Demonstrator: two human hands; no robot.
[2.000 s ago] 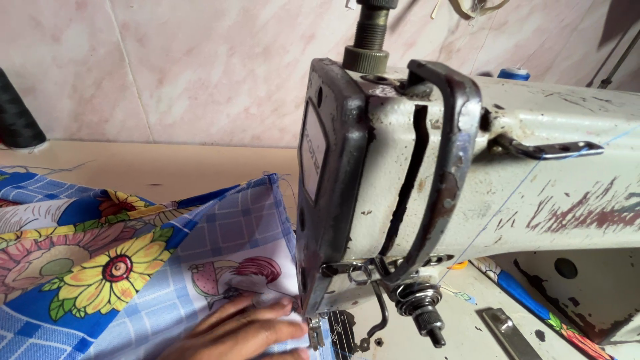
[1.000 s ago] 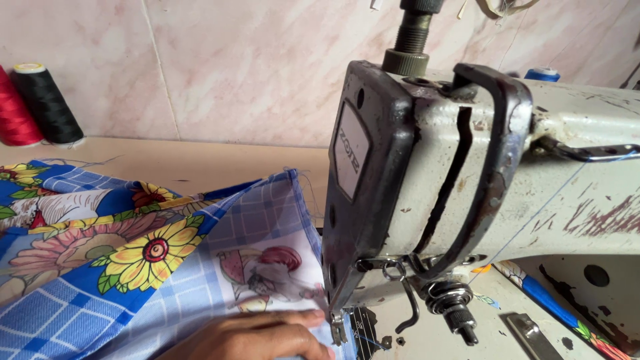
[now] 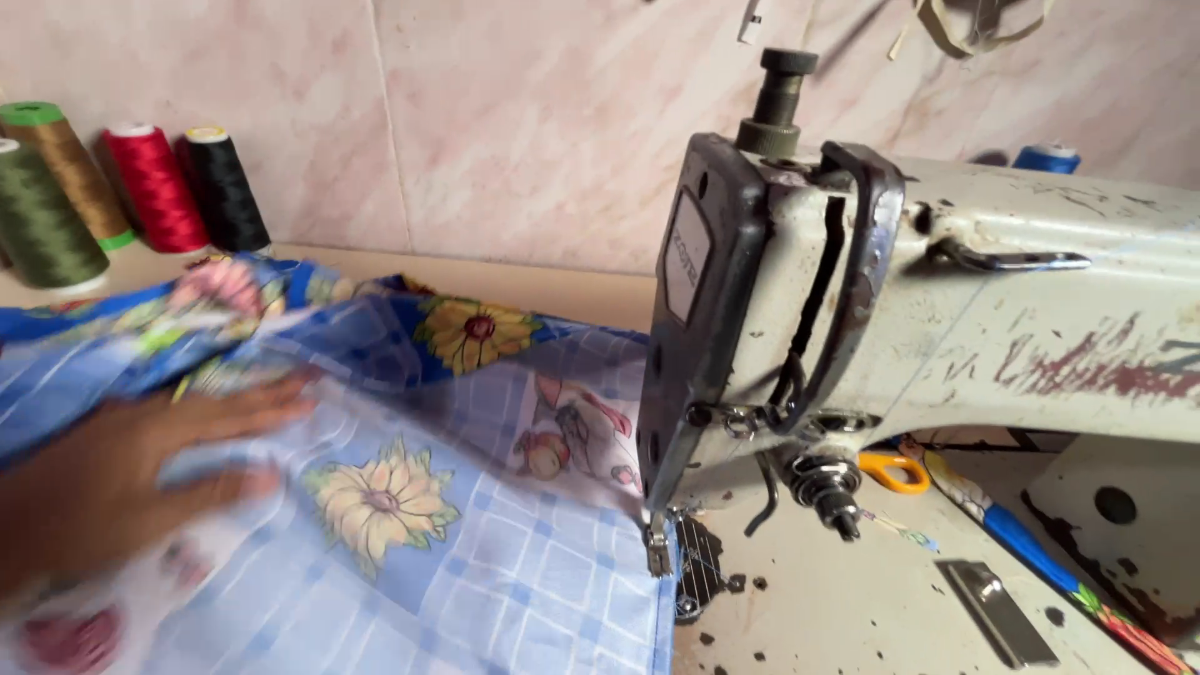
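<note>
A blue checked and floral fabric [image 3: 553, 562] lies across the left of the sewing machine bed, its right edge beneath the presser foot [image 3: 659, 553]. My left hand [image 3: 122, 469], blurred, rests on or just over the fabric at the left, fingers spread and pointing toward the machine; whether it touches the cloth I cannot tell. Behind it the fabric is bunched, with yellow and pink flowers on deep blue. The sewing machine head [image 3: 750, 281] has worn white paint, a dark face plate and a thread running down its side. My right hand is outside the view.
Green [image 3: 47, 220], brown [image 3: 70, 169], red [image 3: 157, 187] and black [image 3: 228, 192] thread cones stand at the back left by the marbled wall. An orange scissors-like handle [image 3: 895, 472], a metal plate [image 3: 996, 611] and a folded printed cloth strip [image 3: 1031, 553] lie right of the needle area.
My left hand has moved left, away from the presser foot. The fabric beside the foot is spread differently, showing a pale flower. The view has shifted left, bringing more thread cones in.
</note>
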